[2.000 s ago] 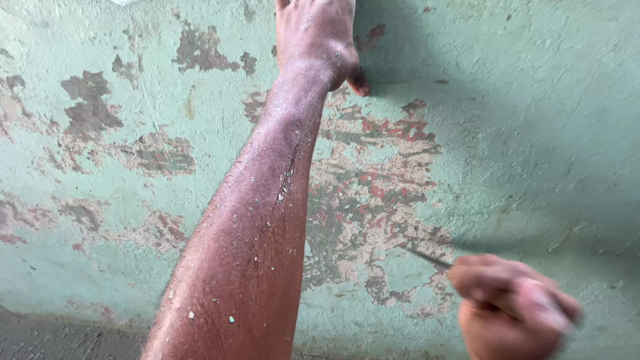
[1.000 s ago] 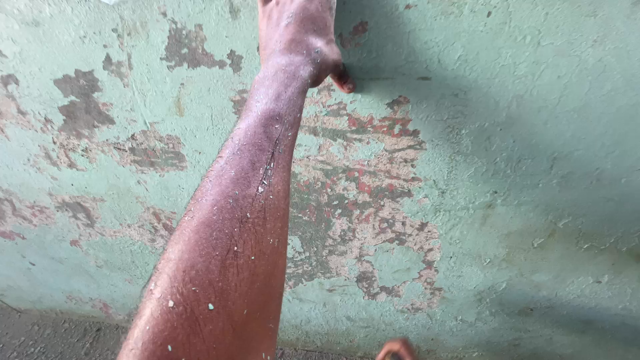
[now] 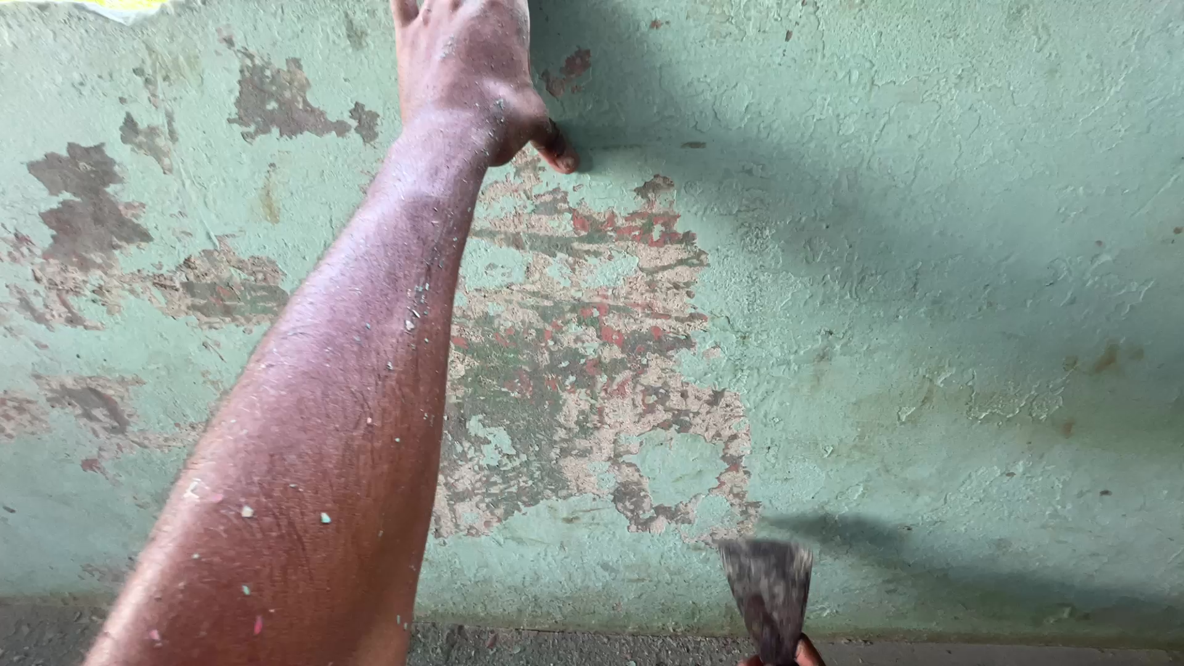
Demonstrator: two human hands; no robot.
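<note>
My left hand (image 3: 467,74) rests against the green painted wall (image 3: 925,305) at the top, its thumb spread out to the right and its fingertips cut off by the frame edge. Small paint flakes cling to the forearm. At the bottom, right of centre, my right hand (image 3: 803,653) grips a paint scraper (image 3: 770,592) with a broad, worn metal blade; only some fingers show. The blade points up, at the lower edge of a patch of bared plaster (image 3: 592,398) where pinkish, grey and red layers show.
More bared patches (image 3: 88,208) mark the wall on the left. A rough grey floor strewn with debris (image 3: 555,647) runs along the wall's foot. Something yellow and white (image 3: 120,7) shows at the top left corner.
My right hand was at the lower right with the tool, then mostly out of view at the bottom edge; now the scraper's blade shows upright there. My left hand stays on the wall.
</note>
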